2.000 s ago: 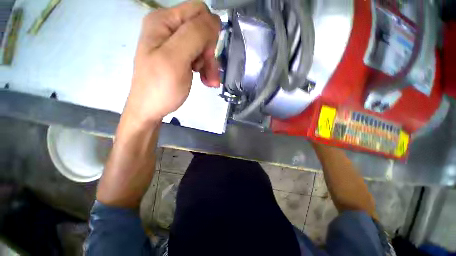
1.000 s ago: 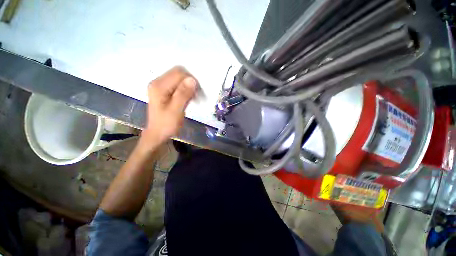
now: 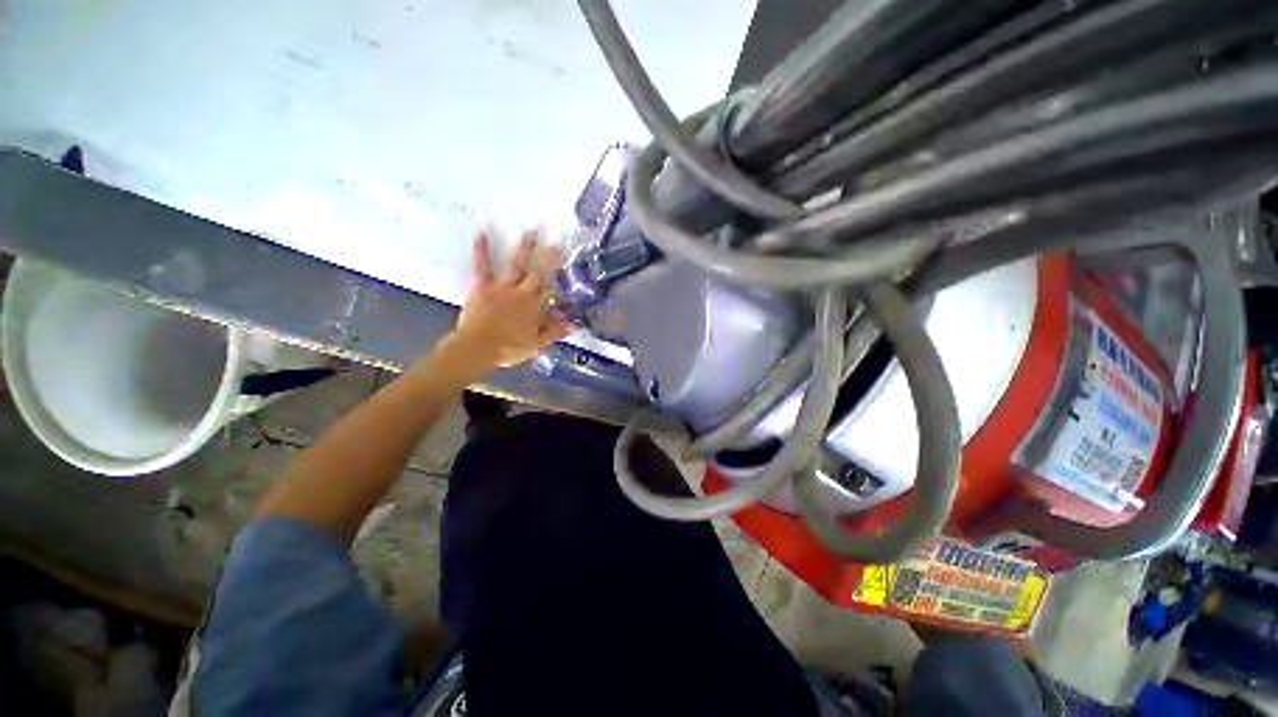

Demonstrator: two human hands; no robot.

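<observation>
The red and silver cutting machine stands at the table's near edge, right of centre, its metal head over the corner of the white paper marker. Grey cable loops hang over its body. My left hand lies with fingers spread on the paper's near edge, just left of the machine head, and holds nothing. My right hand is hidden behind the machine's red body; only the sleeve shows below it. A small dark tab sticks out at the paper's near side.
The grey table edge runs along the near side. A white round bucket with a dark item at its handle is on the floor at the left. Thick dark bars or tubes cross the upper right. Blue material lies at the lower right.
The machine has moved left relative to the paper and looks larger. My left hand has gone from loosely curled to spread flat on the paper. The weights have left the picture.
</observation>
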